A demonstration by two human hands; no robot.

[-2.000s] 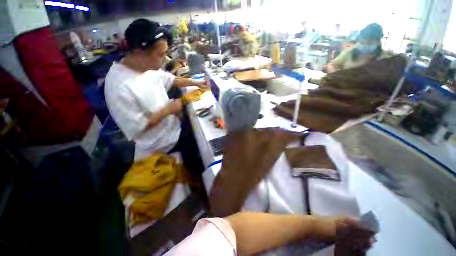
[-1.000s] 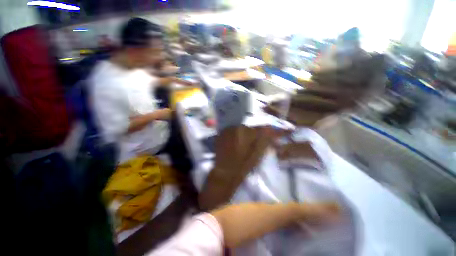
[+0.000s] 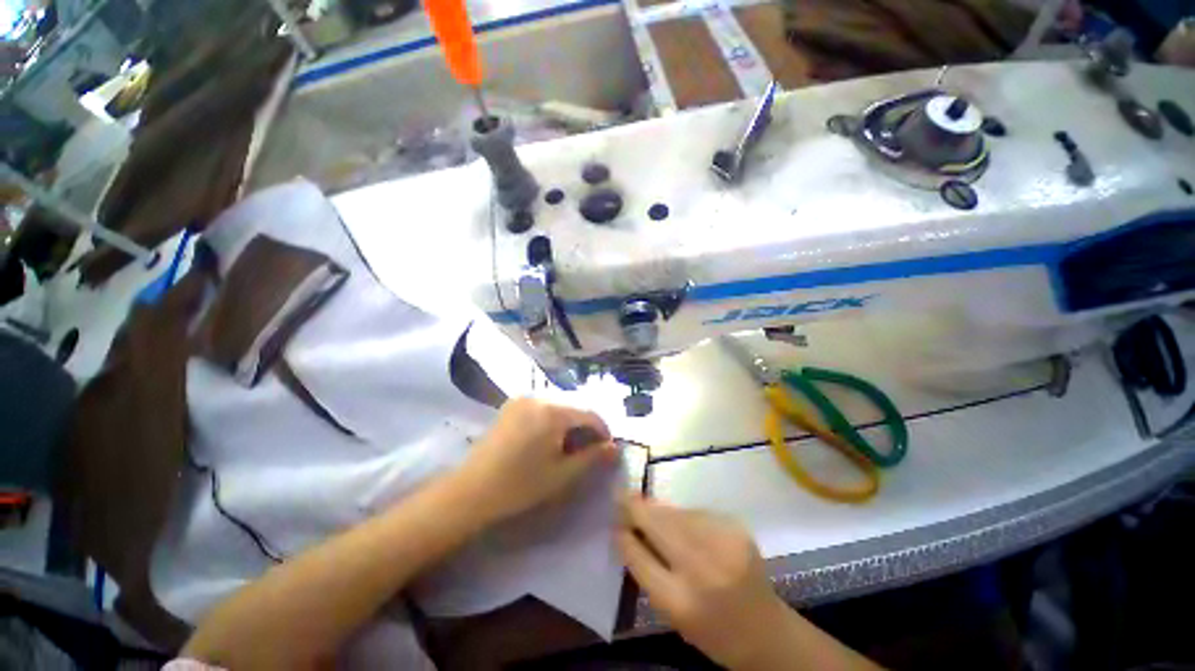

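Note:
The garment piece (image 3: 354, 459), brown cloth with a pale backing, lies spread on the machine table left of and in front of the needle area. My left hand (image 3: 544, 452) rests on it with bent fingers and grips its cloth just in front of the presser foot area. My right hand (image 3: 695, 570) pinches its right edge, close to my left hand. The sewing machine (image 3: 839, 275), white with a blue stripe, stands behind; its needle area (image 3: 636, 380) is brightly lit. Whether cloth lies under the foot cannot be told.
Scissors (image 3: 832, 433) with green and yellow loops lie on the machine bed right of my hands. An orange-handled tool (image 3: 455, 42) stands upright on the machine head. A brown pocket-like piece (image 3: 269, 304) lies on the pale backing at left. More brown cloth (image 3: 197, 144) lies beyond.
The view has swung from the neighbouring worker and the table's left side to the sewing machine. Both hands are now at the cloth; earlier only one arm showed, reaching over the garment piece.

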